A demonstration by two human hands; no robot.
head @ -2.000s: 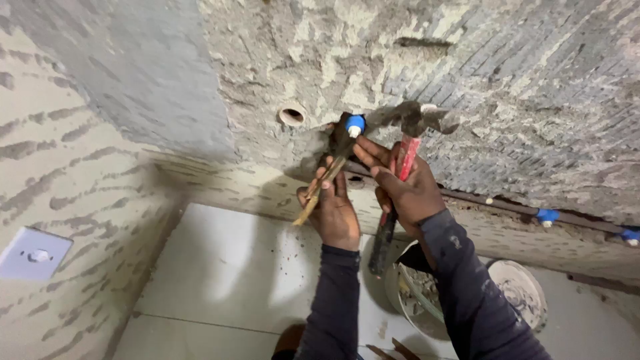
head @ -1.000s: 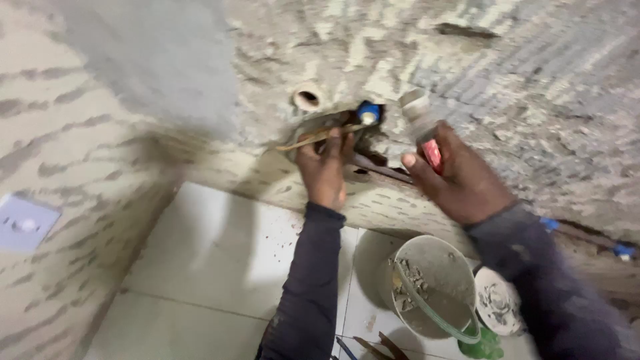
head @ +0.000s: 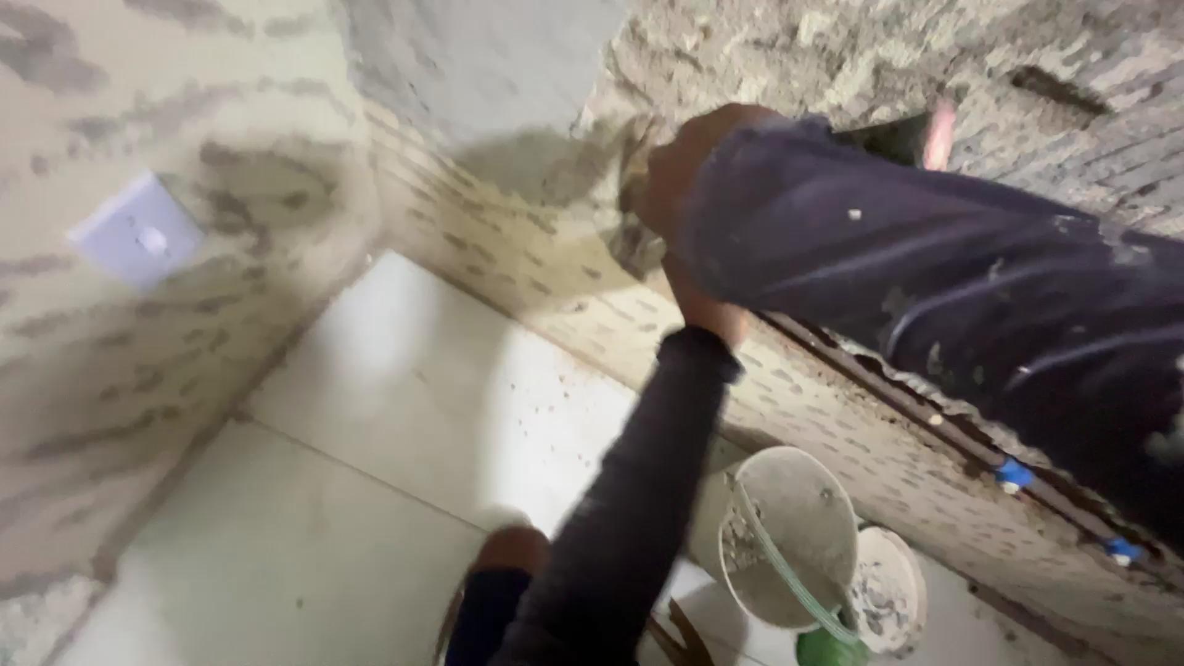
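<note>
My right hand (head: 694, 171) is at the rough wall (head: 832, 55), its fingers hidden behind the hand and the dark, dust-marked sleeve. The red part of a hammer (head: 939, 137) shows beyond the right forearm; how it is held is hidden. My left hand (head: 708, 301) reaches up beneath the right one, with only its wrist and lower part visible. Both hands meet at the wall recess, where the blue-capped pipe fitting and round pipe opening are covered. A pipe (head: 860, 375) runs along a chased groove to the right, with blue-capped fittings (head: 1013, 474) on it.
On the tiled floor (head: 370, 481) stands a white bucket (head: 791, 536) with grey residue. Beside it are a round container (head: 888, 592) holding grey material and a green object (head: 830, 647). A white wall plate (head: 139, 233) is on the left wall. Brown strips (head: 680, 634) lie near the bucket.
My right arm has swung leftward across the wall, and its hand now covers the recess and my left hand's fingers. The blue-capped fitting there, visible before, is hidden.
</note>
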